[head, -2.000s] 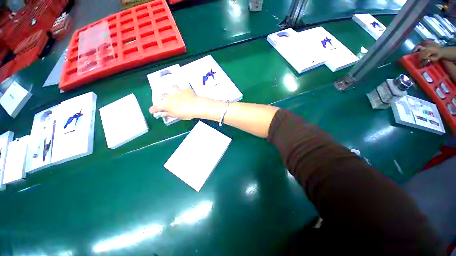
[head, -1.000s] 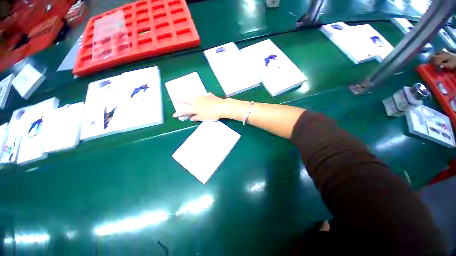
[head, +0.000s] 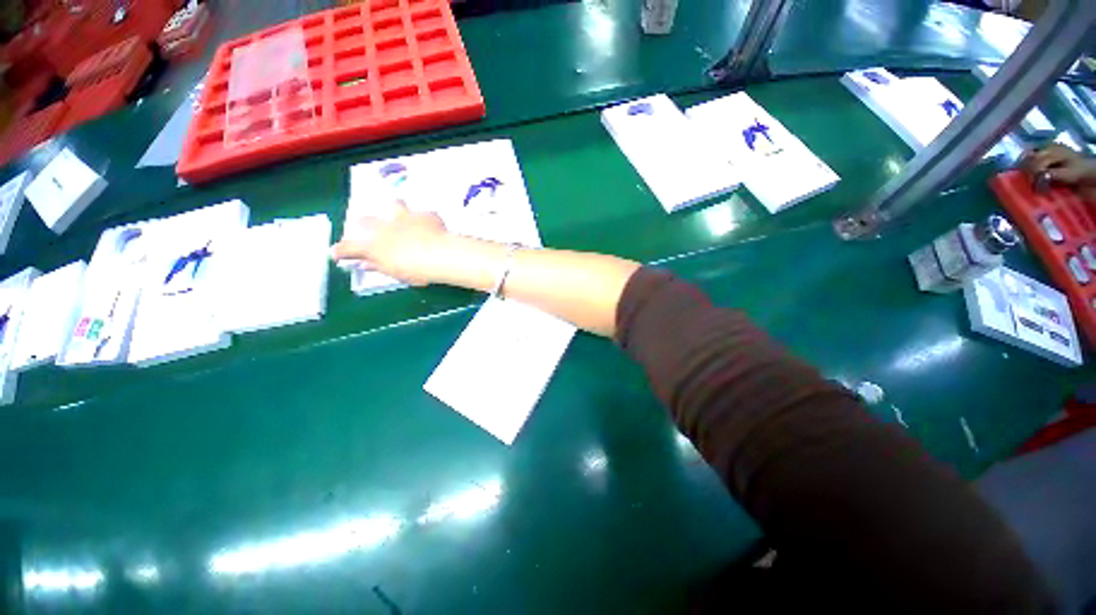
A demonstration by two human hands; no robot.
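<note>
My right hand reaches in from the lower right, palm down, over the left part of a pair of white retail boxes with blue-purple figures. Its fingers are bent at the pair's left edge; whether they grip anything is hidden. A plain white box or lid lies askew just below my wrist, its top corner under the forearm. Another plain white box lies left of my fingertips, touching a printed pair. My left hand cannot be made out.
A red tray with a clear plastic sheet lies at upper left. More printed boxes lie right of centre. A slanted metal post, a pump bottle, an open box and another person's hand over a red tray are at right.
The row of boxes has moved left along the green line. My right hand has gone from the plain box to the following printed pair. The askew plain box has stayed nearly in place.
</note>
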